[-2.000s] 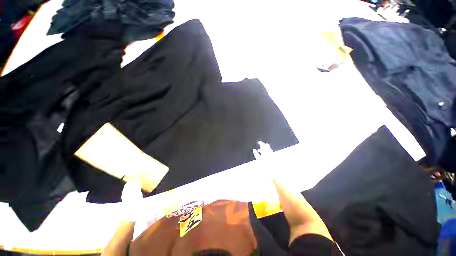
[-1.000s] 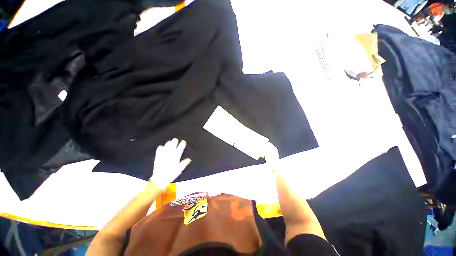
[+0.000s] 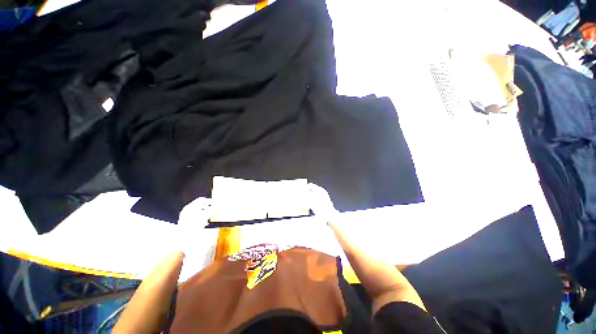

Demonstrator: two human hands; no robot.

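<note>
A black garment (image 3: 261, 124) lies spread on the white table in front of me, its near edge toward my apron. A cream card template (image 3: 260, 199) lies lengthwise along that near edge, with small dark marks on its lower edge. My left hand (image 3: 195, 214), in a white glove, holds the card's left end. My right hand (image 3: 321, 201), also in a white glove, holds its right end. The fingers are washed out against the pale card and table. I cannot tell whether the right hand holds anything else.
Black garments with a small white tag (image 3: 108, 104) lie at the left. A ribbed pale tray (image 3: 446, 88) with brown card (image 3: 502, 73) is at the right. Beyond it is a navy garment stack (image 3: 565, 130). Black cloth (image 3: 490, 280) drapes over the near right edge.
The card has moved left and turned parallel to the near cloth edge. My left hand, earlier spread flat on the cloth, now holds its left end. The right hand has moved left with the card.
</note>
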